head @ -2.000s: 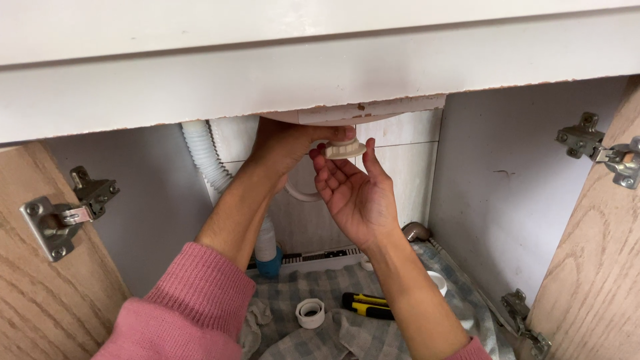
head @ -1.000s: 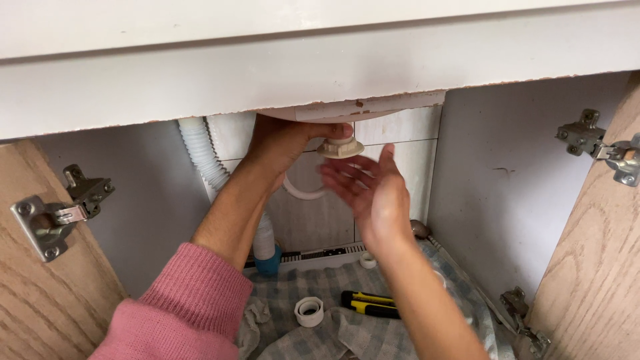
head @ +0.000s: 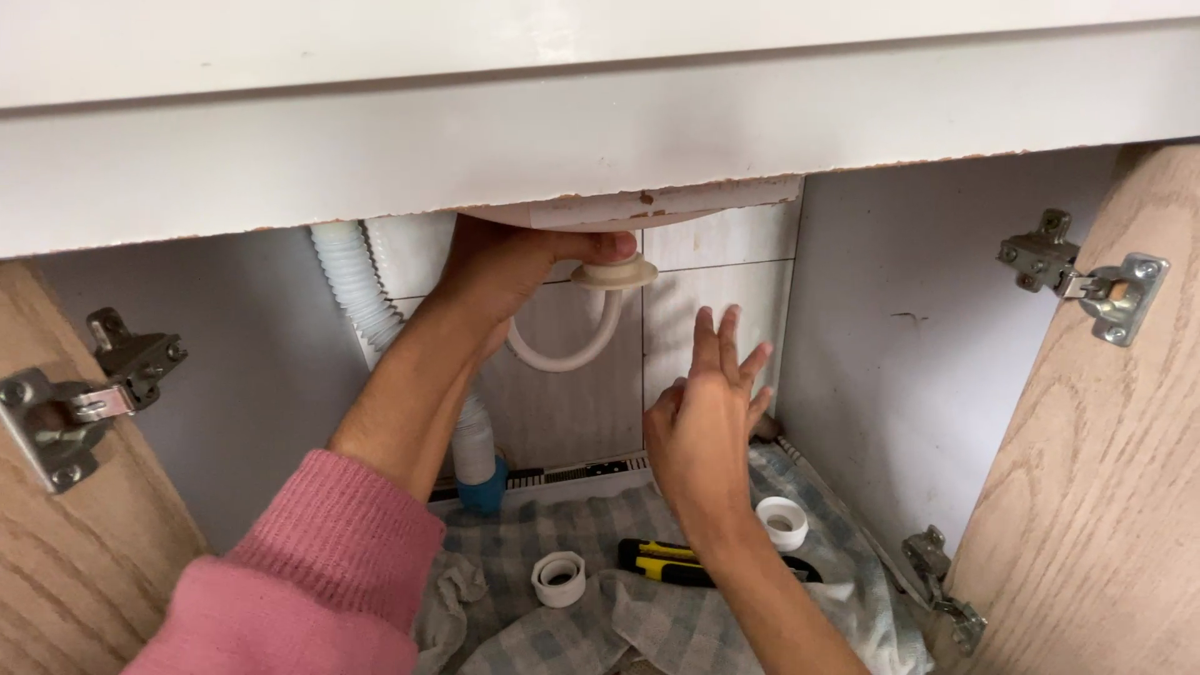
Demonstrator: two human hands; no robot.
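Observation:
Under the basin (head: 600, 217), my left hand (head: 525, 262) is raised with its thumb against the top of a cream flanged plastic drain fitting (head: 614, 273); its other fingers are hidden behind. A white curved hose (head: 572, 361) shows below and behind the fitting. Lower and to the right, my right hand (head: 708, 403) is in the air, fingers spread and pointing up, apart from the fitting. Whether anything small sits between its thumb and palm cannot be seen. Beneath it, partly behind the forearm, a black and yellow utility knife (head: 666, 562) lies on a checked cloth (head: 562, 647).
A white plastic nut (head: 559, 578) and a white plastic ring (head: 782, 523) rest on the cloth. A corrugated drain hose (head: 356, 281) runs down at the left into a blue collar (head: 483, 487). Wooden doors with metal hinges (head: 1092, 277) stand at both sides; the cabinet's front panel (head: 600, 122) hangs low overhead.
My right hand has let go of the flanged fitting and moved down and away from it, fingers spreading. My left hand has stayed up at the fitting.

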